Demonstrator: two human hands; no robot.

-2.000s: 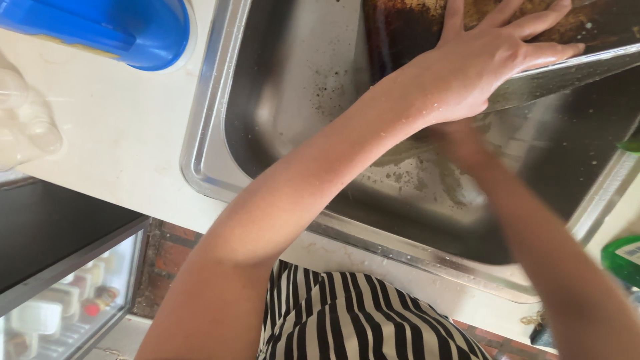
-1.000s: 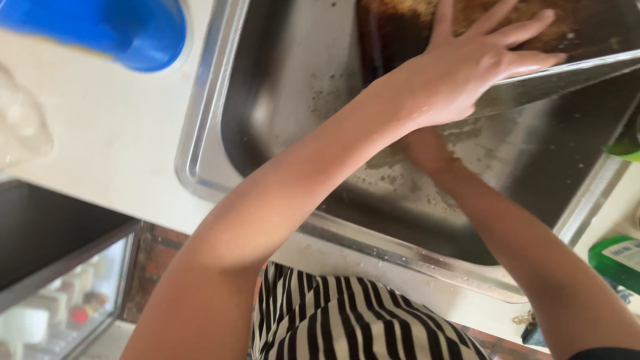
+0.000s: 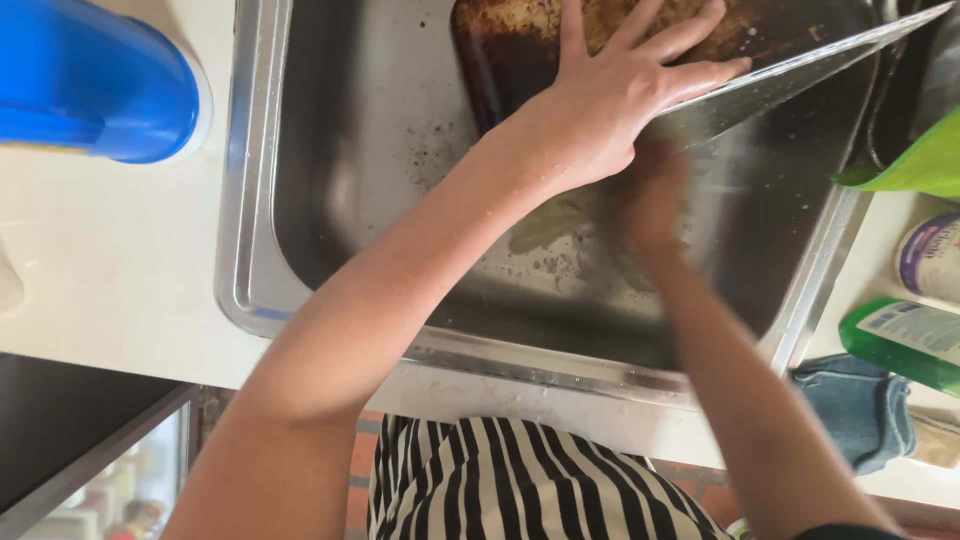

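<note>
My left hand [image 3: 615, 97] lies spread on the browned, burnt-looking surface of a dark metal baking pan [image 3: 499, 49], which tilts in the stainless steel sink [image 3: 375, 150]. The pan's straight metal edge runs up to the right from beside this hand. Below that edge, my right hand [image 3: 652, 187] reaches into the basin, blurred and partly hidden by my left hand and the pan. What its fingers hold, if anything, cannot be seen. Wet, dirty patches and dark specks mark the bottom of the sink.
A blue plastic container [image 3: 142, 82] stands on the counter [image 3: 112, 247] at left. Along the right side are a green bottle [image 3: 907, 337], a white and purple container [image 3: 934, 255], a blue cloth [image 3: 859, 409] and a bright green object [image 3: 915, 161]. A dark-framed glass-fronted appliance [image 3: 97, 450] is at lower left.
My right hand has shifted up and to the right, under the pan's edge, and is blurred now. My left hand stays spread on the pan.
</note>
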